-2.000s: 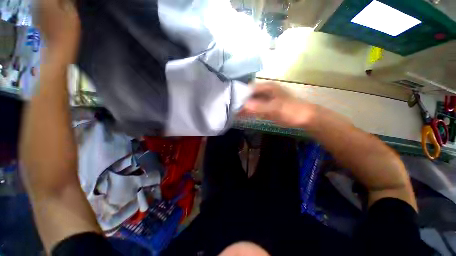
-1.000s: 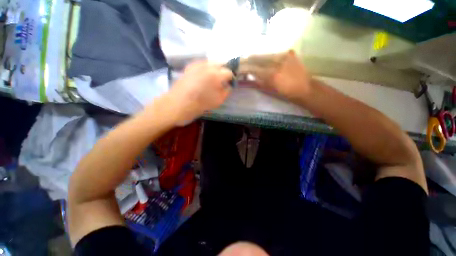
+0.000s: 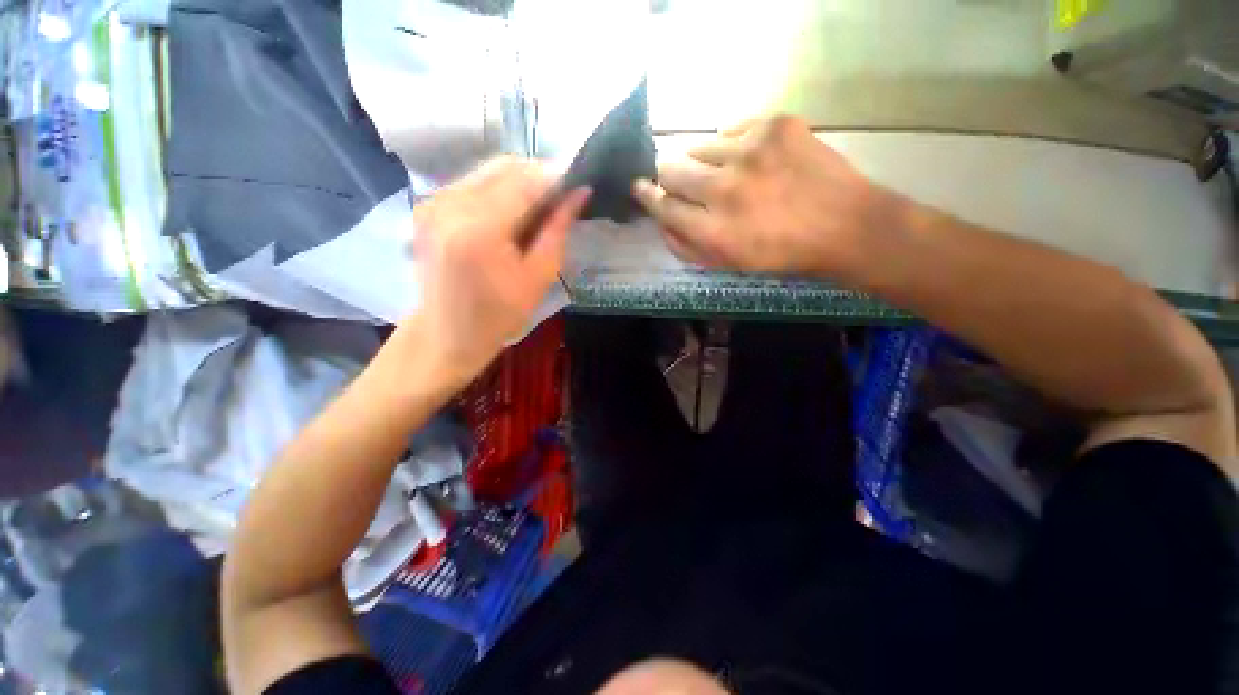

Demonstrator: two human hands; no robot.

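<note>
A small dark piece (image 3: 621, 152) stands up between my hands at the table's front edge. My left hand (image 3: 496, 251) pinches its left side between thumb and fingers. My right hand (image 3: 754, 197) has its fingertips at the piece's right side. Light grey cloth (image 3: 428, 102) lies under and behind my left hand, its upper part washed out by the lamp. Dark grey cloth (image 3: 265, 122) lies to its left. The needle and presser foot are lost in the glare.
A plastic bag (image 3: 82, 177) lies at the table's left. Below the worn green edge (image 3: 761, 296) are heaped pale cloth (image 3: 218, 401), a red crumpled sheet (image 3: 523, 407) and blue crates (image 3: 890, 407). A yellow tag (image 3: 1080, 11) is on the machine body.
The cloth was swung down onto the table, and both hands came together at the small dark piece. The view has shifted, and the scissors and white screen are out of the picture.
</note>
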